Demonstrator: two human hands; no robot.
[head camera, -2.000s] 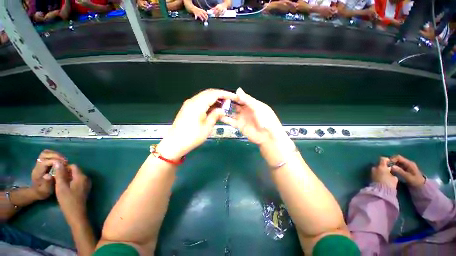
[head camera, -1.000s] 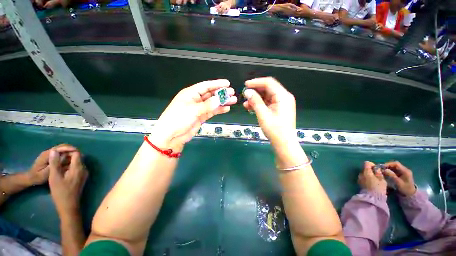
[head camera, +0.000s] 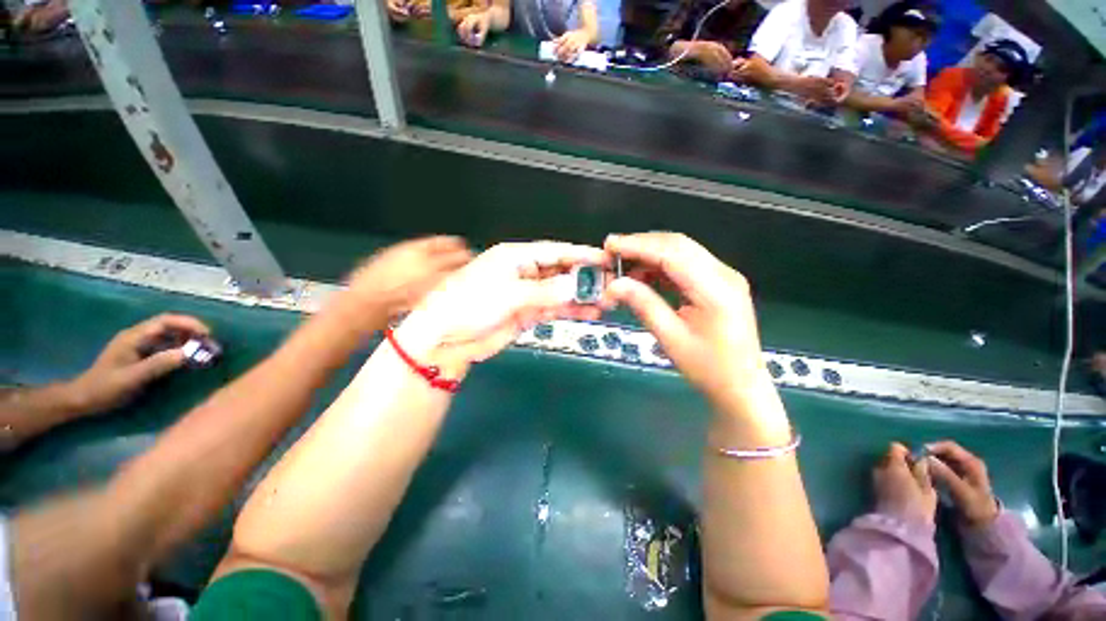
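Observation:
My left hand (head camera: 516, 297) holds a small squarish module (head camera: 587, 284) between thumb and fingers, above the pale rail. The module has a dark green face and a pale rim. My right hand (head camera: 679, 291) is just right of it and pinches a small, thin dark part (head camera: 617, 265) upright between thumb and forefinger. That part is close to the module's right side; whether they touch is unclear. Several small dark boards (head camera: 613, 345) lie on the pale rail (head camera: 716, 359) below and behind my hands.
A neighbour's blurred arm (head camera: 231, 400) reaches in from the left beside my left forearm. Another person's hands (head camera: 928, 479) work at the right. A clear bag (head camera: 655, 560) lies on the green bench between my forearms. A metal post (head camera: 182, 158) stands at the left; a white cable hangs right.
Since one second ago my right hand has closed in on the module with its small part. The left neighbour's arm has reached forward. The camera view has shifted and tilted.

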